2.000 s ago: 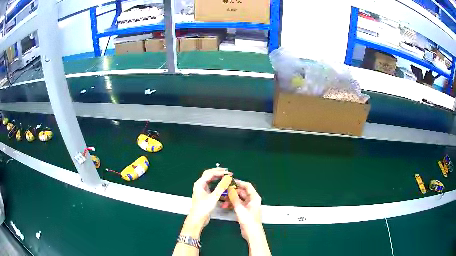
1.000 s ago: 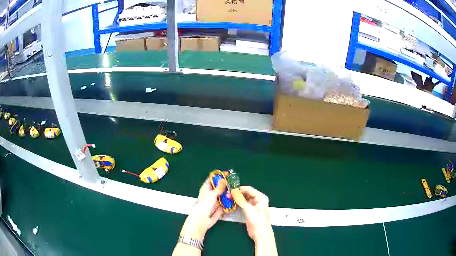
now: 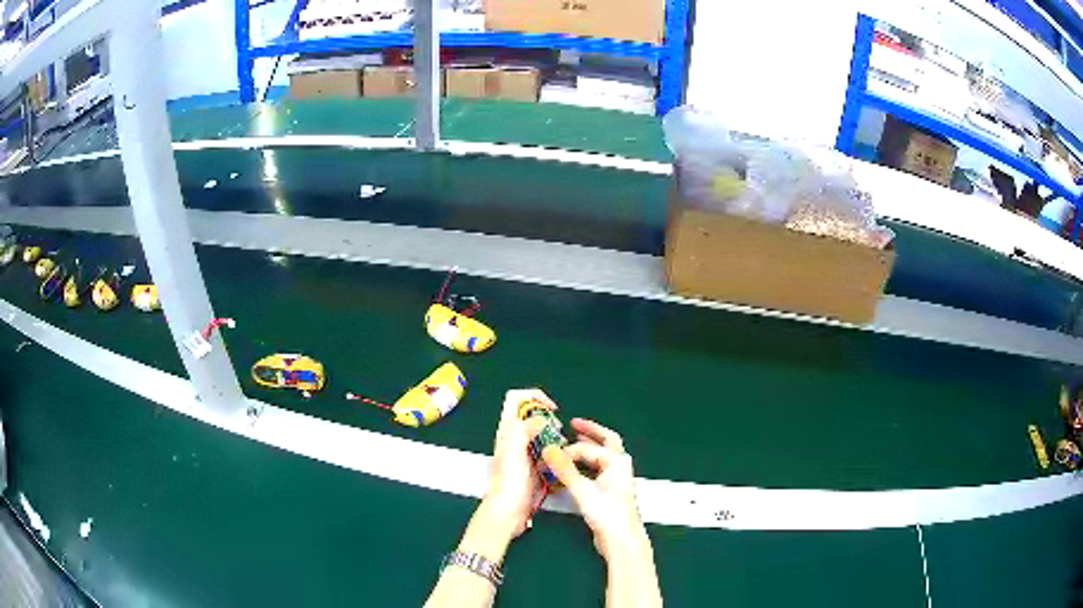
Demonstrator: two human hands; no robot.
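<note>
My left hand point(image 3: 513, 469) holds a yellow housing shell, mostly hidden by my fingers, above the pale near rail. A green circuit board point(image 3: 545, 432) lies over the shell's open side. My right hand point(image 3: 600, 475) has its fingers on the board and shell; whether it pinches the board is hard to tell. A red wire point(image 3: 538, 504) hangs below my hands. To the left on the green belt lie a yellow shell with a red lead point(image 3: 431, 397), another with red and black wires point(image 3: 460, 329), and an open shell point(image 3: 289, 373).
A white post point(image 3: 170, 226) stands at left, with a white connector point(image 3: 198, 343) on it. Several yellow shells point(image 3: 103, 292) lie beyond it. A cardboard box point(image 3: 778, 267) with clear plastic bags stands behind the lane. Yellow parts point(image 3: 1038, 447) lie at far right.
The shells on the belt have shifted right in view. The open shell has come out from behind the post. The board, earlier beside the open shell, is now over it.
</note>
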